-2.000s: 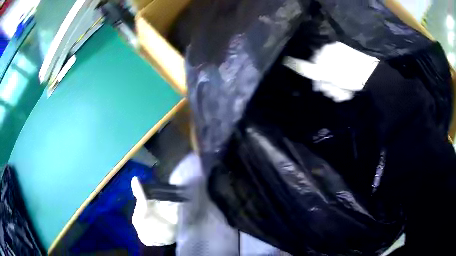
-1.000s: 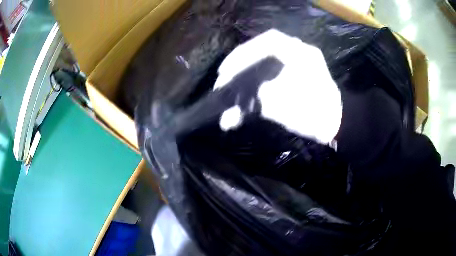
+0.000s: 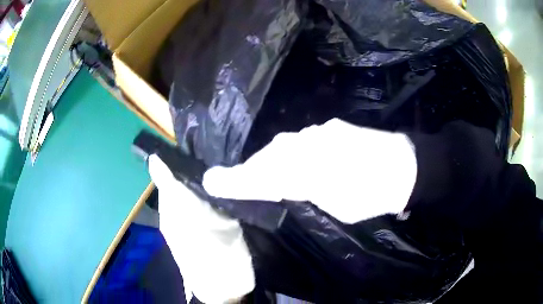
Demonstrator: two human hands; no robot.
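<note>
A long black moulded plastic part (image 3: 169,155) lies slantwise in front of the bag-lined carton, its upper left end over the green bench. My left hand (image 3: 202,237), in an overexposed white glove, grips it from below. My right hand (image 3: 333,169), also white-gloved, has its fingertips at the part's middle, thumb side against it; the glare hides finger detail. The part's lower right end is hard to tell from the glossy black bin liner (image 3: 220,113). Another dark bar-like shape (image 3: 411,92) shows dimly inside the liner.
The tan carton (image 3: 143,89) surrounds the liner. The green workbench (image 3: 71,184) is at left, with a pale bar-shaped fixture (image 3: 50,65) and black cable at its far side. A blue bin (image 3: 134,267) is below the bench edge. A black bag (image 3: 15,282) sits at lower left.
My right hand has come out of the liner with a black part, moving down and left. My left hand has risen from beside the bench and now holds the part too.
</note>
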